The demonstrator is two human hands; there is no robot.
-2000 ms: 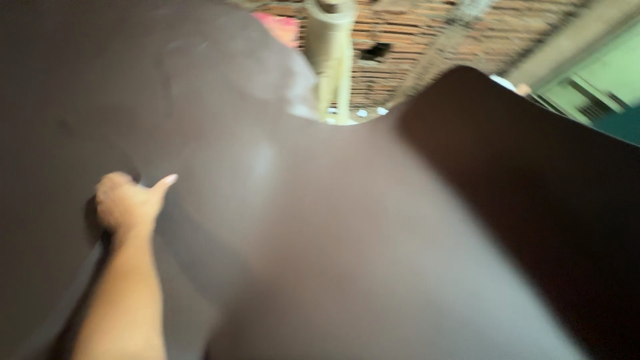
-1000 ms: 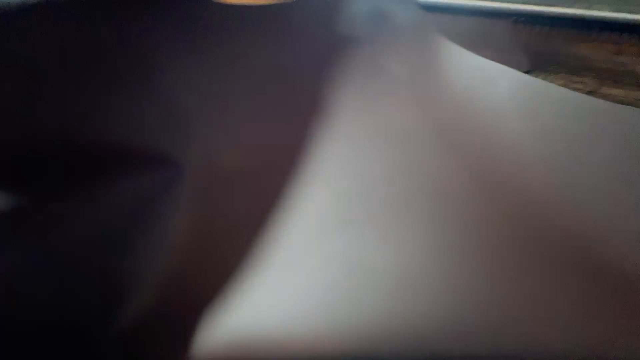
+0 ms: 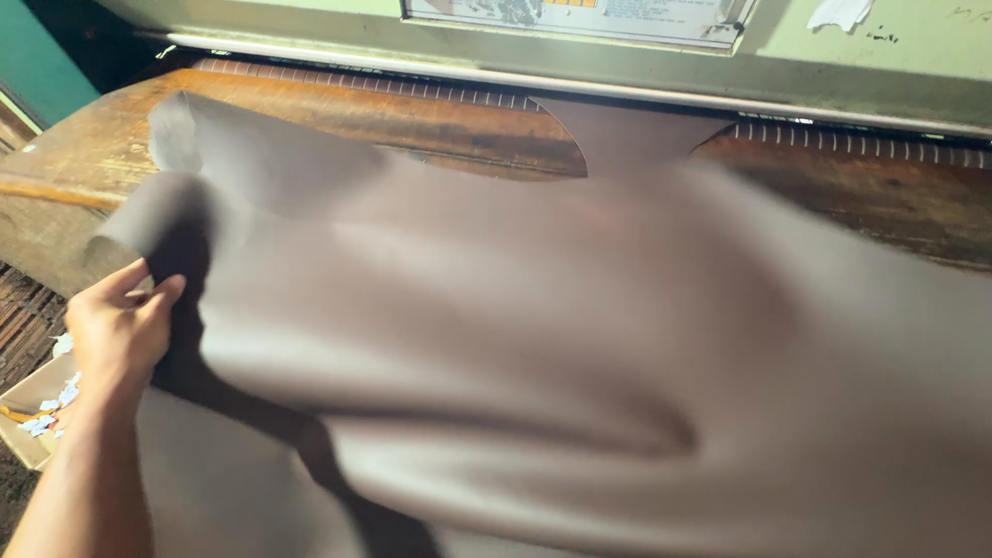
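A large, smooth brown sheet of leather or similar hide-like material (image 3: 480,310) fills most of the head view, with soft folds and curved edges. Its far tongue lies at the dark slot under the machine's metal bar. At the left, my left hand (image 3: 124,325) pinches the sheet's edge between thumb and fingers, beside a curled flap. Part of the sheet hangs below that hand. My right hand is not in view.
Behind the sheet lies a worn wooden table (image 3: 101,147) with a ruled strip (image 3: 372,85) along a pale green machine housing (image 3: 852,70). At the lower left, a box (image 3: 23,449) holds paper scraps.
The view has swung strongly, and the wooden table and machine housing now show widely. The sheet has shifted from standing high across the view to lying partly over the table.
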